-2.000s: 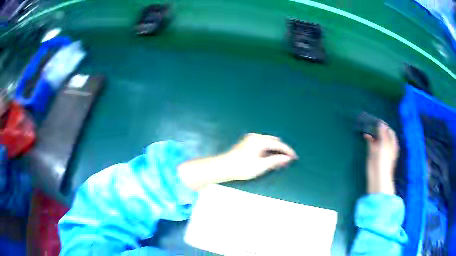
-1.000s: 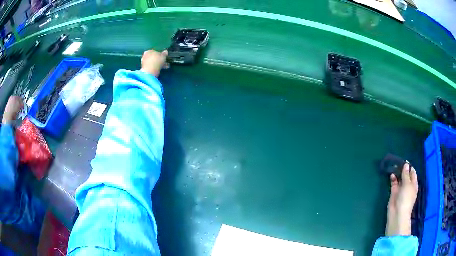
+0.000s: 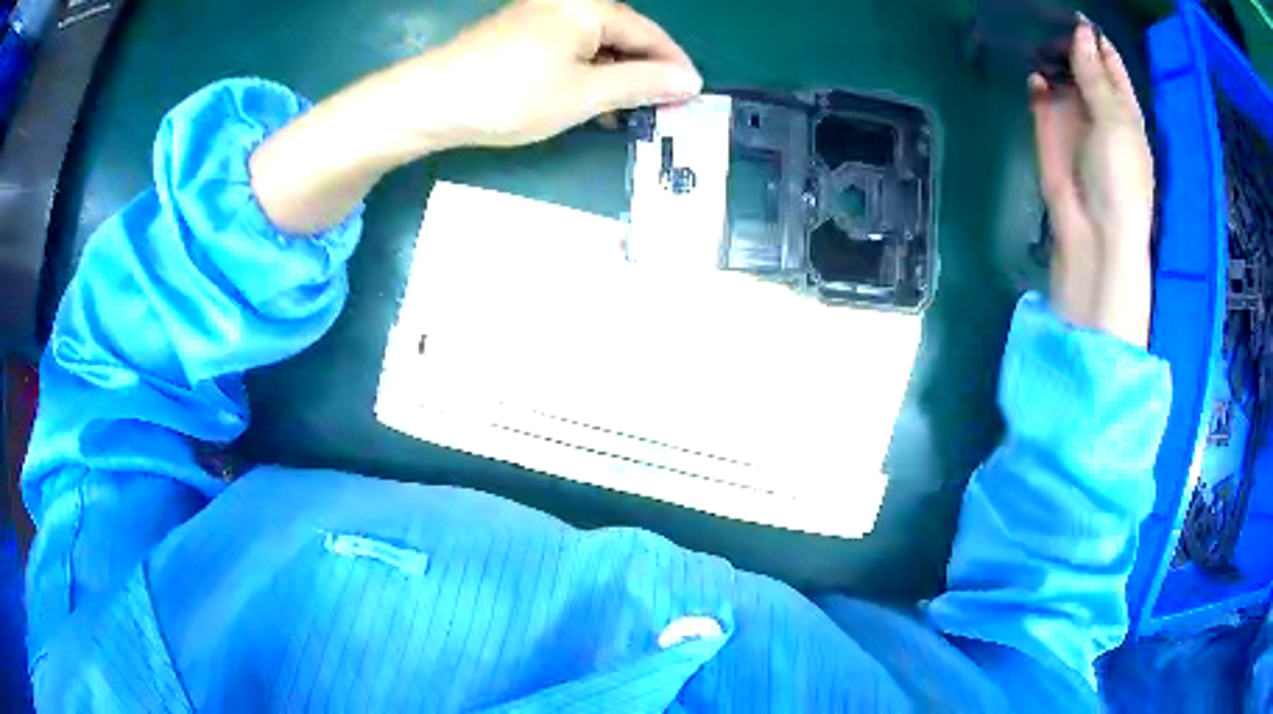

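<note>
An open black device housing (image 3: 868, 209) lies on the far right part of the white sheet stack (image 3: 642, 363), with its two halves side by side. Its left half shows a pale area and a window; its right half has round openings. My left hand (image 3: 559, 70) pinches the housing's far left edge between thumb and fingers. My right hand (image 3: 1096, 154) is at the upper right, beside the blue bin, with its fingertips on a dark, blurred piece (image 3: 1026, 35), which looks like a cover plate.
A bright-blue parts bin (image 3: 1180, 321) full of black plates stands along the right side. A long dark panel (image 3: 42, 154) lies at the upper left. The green bench (image 3: 349, 405) surrounds the sheet stack. My blue smock fills the near edge.
My left hand has come back from the far housing row, and a housing now lies open on the sheet stack. The view has tilted down. My right hand still touches the dark piece.
</note>
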